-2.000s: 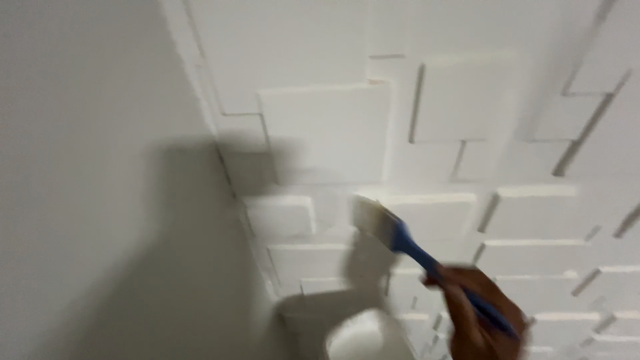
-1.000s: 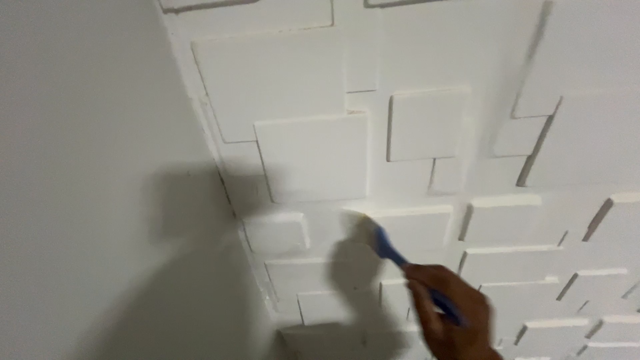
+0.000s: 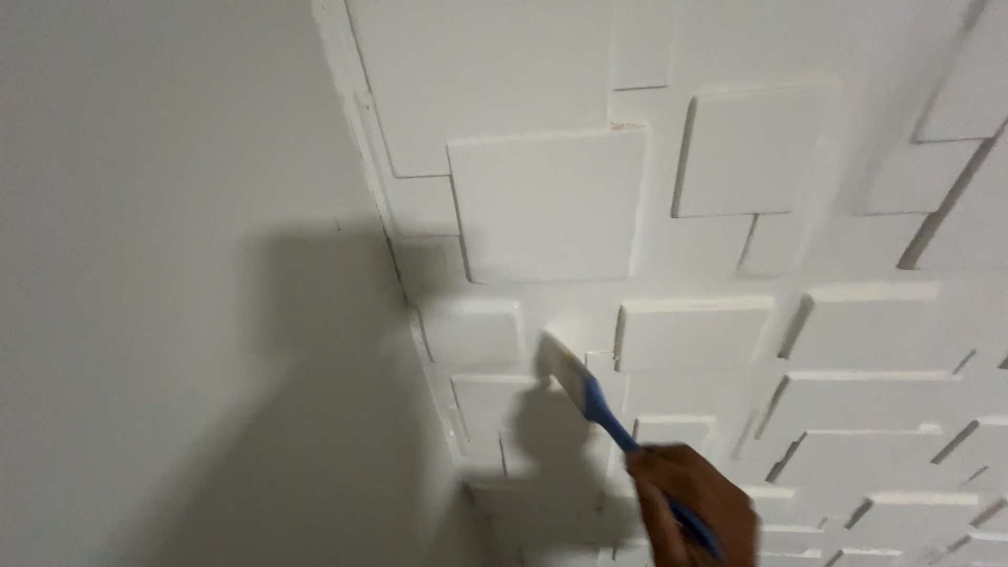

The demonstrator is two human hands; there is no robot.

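Observation:
My right hand (image 3: 689, 500) grips the blue handle of a flat paintbrush (image 3: 602, 413) at the lower middle of the head view. The bristles point up and left, at the white raised-block wall panelling (image 3: 551, 209), in the gap between a small block at the left and a wider one at the right. Whether the bristle tips touch the surface is hard to tell. The small block (image 3: 476, 335) left of the bristles has a glossy edge. My left hand is out of view.
A plain pale wall (image 3: 165, 236) fills the left side and meets the panelling at a slanting corner seam (image 3: 370, 165). Dark shadows fall across the wall and the lower panelling. Raised blocks of various sizes stand out over the right side.
A white container seen at the bottom two seconds ago is out of view. The brush, still in my right hand, has moved from the long block's upper edge to the gap at its left.

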